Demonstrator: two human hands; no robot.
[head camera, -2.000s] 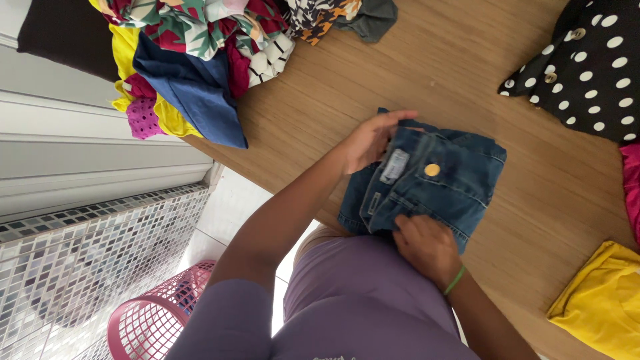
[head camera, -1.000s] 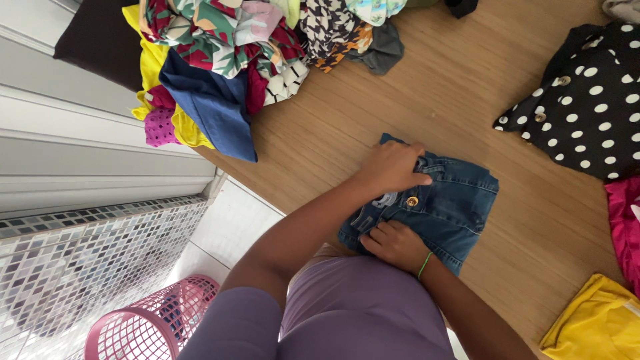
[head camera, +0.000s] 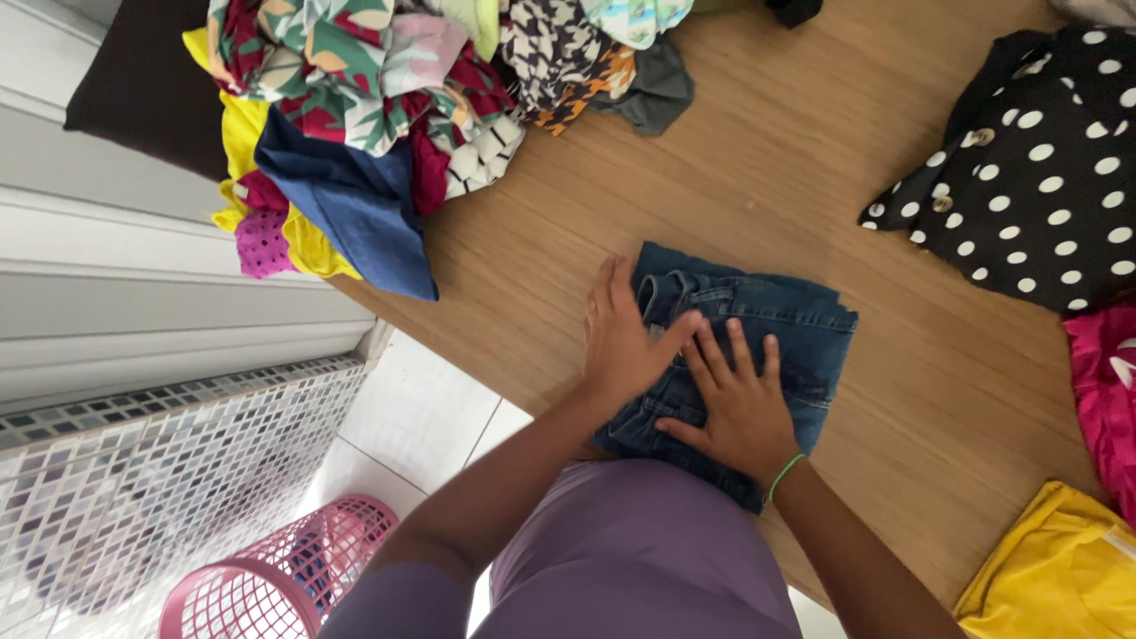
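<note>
Folded blue denim jeans (head camera: 781, 311) lie flat on the wooden table (head camera: 550, 293), close to its front edge. My left hand (head camera: 626, 333) rests at the left edge of the denim, fingers spread, its thumb reaching over the waistband. Flat on the middle of the jeans lies my right hand (head camera: 737, 395), fingers apart, with a green band (head camera: 783, 477) at the wrist. The thumb of my left hand meets the fingertips of my right hand and hides part of the waistband. Neither hand grips the cloth.
A heap of mixed clothes (head camera: 346, 80) fills the upper left, over a dark flat item (head camera: 151, 89). On the right lie a black polka-dot garment (head camera: 1038, 177), a pink garment (head camera: 1109, 390) and folded yellow cloth (head camera: 1056, 568). A pink plastic basket (head camera: 275, 568) stands on the floor.
My right hand has spread out flat over the jeans. My left hand has shifted left from the top of the waistband to the edge. The button that showed earlier is covered.
</note>
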